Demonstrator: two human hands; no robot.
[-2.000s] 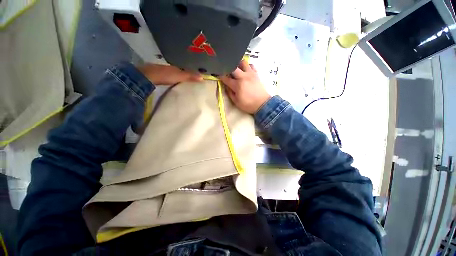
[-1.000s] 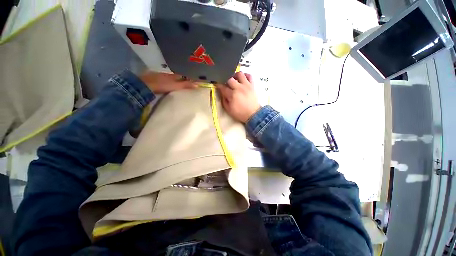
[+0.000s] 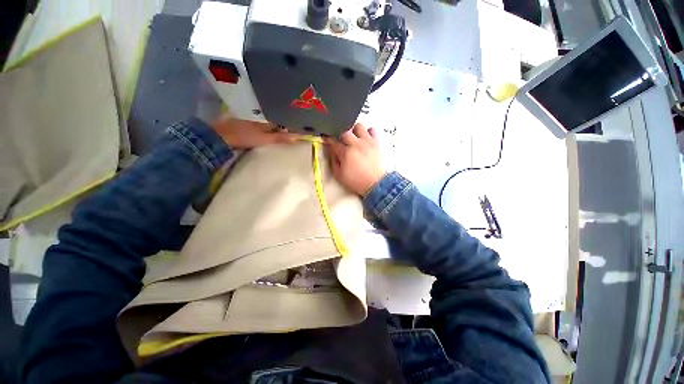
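A beige sewn cover piece (image 3: 262, 202) with a yellow binding tape (image 3: 324, 202) down it runs from under the pattern sewing machine head (image 3: 311, 75) to my lap. Its lower end gapes open, with a zipper (image 3: 274, 284) inside. My left hand (image 3: 255, 134) lies at its top edge, left of the tape, fingertips partly hidden by the head. My right hand (image 3: 358, 159) holds the top edge right of the tape, fingers bent. The needle area is hidden under the head.
Stacked cover pieces (image 3: 64, 120) with yellow edges lie at the left. At the right are thread snips (image 3: 490, 217) on the white table (image 3: 525, 262), a yellow disc (image 3: 502, 91), a cable (image 3: 501, 150) and a control screen (image 3: 592, 75).
The camera view has shifted, so the machine head and screen sit lower and more of the head's top shows. Both hands stay at the cover piece's top edge.
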